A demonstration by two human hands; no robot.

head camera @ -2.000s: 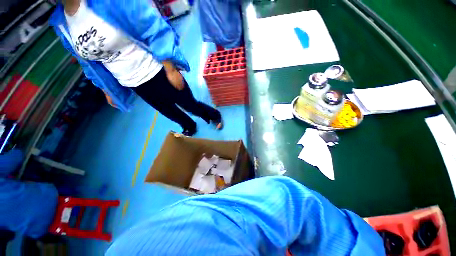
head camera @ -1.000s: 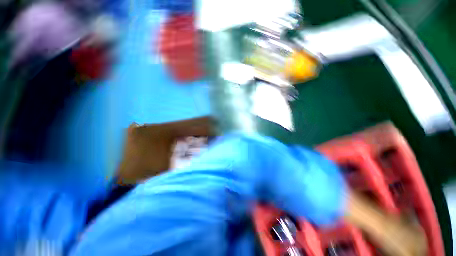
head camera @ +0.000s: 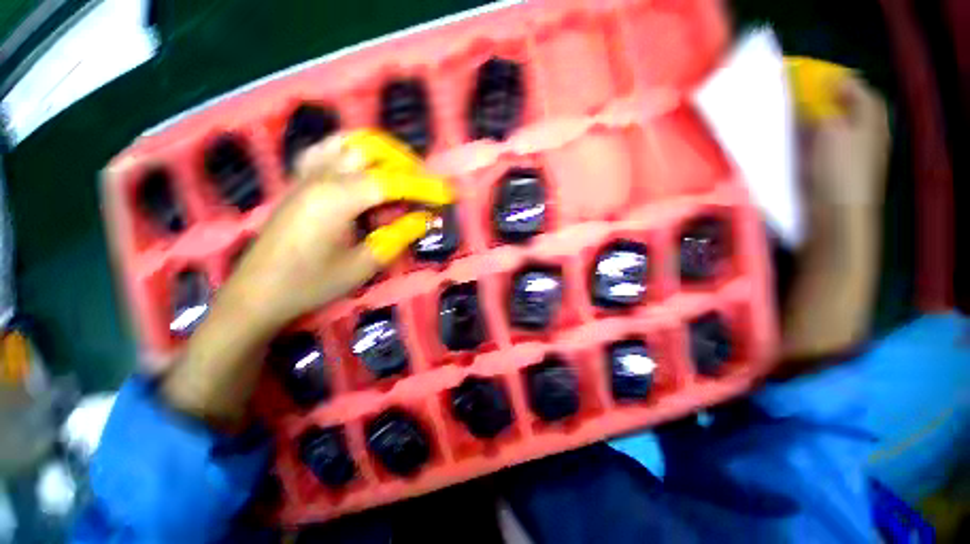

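Observation:
The salmon-pink foam tray [head camera: 484,156] fills the middle, tilted in view, with black glossy units in most pockets; several back-right pockets are empty. My left hand [head camera: 308,228], with yellow finger cots, reaches over the tray's left half. Its fingertips are at a black glossy unit [head camera: 434,236] in the second row from the back; blur hides whether they grip it. My right hand [head camera: 846,181] is beyond the tray's right edge, yellow cot at its tip, holding a white folded wipe [head camera: 755,133] that overlaps the tray's right edge. Its far fingers are hidden.
The green bench top [head camera: 266,48] shows behind the tray. A white sheet [head camera: 80,64] lies at the back left. Blurred white and orange things show at the lower left edge. A dark red edge [head camera: 936,159] runs down the right side. My blue sleeves flank the tray.
The view has swung from the bottles, floor and carton to the tray. My left hand now lies over the tray, and my right hand with the white wipe has come into view.

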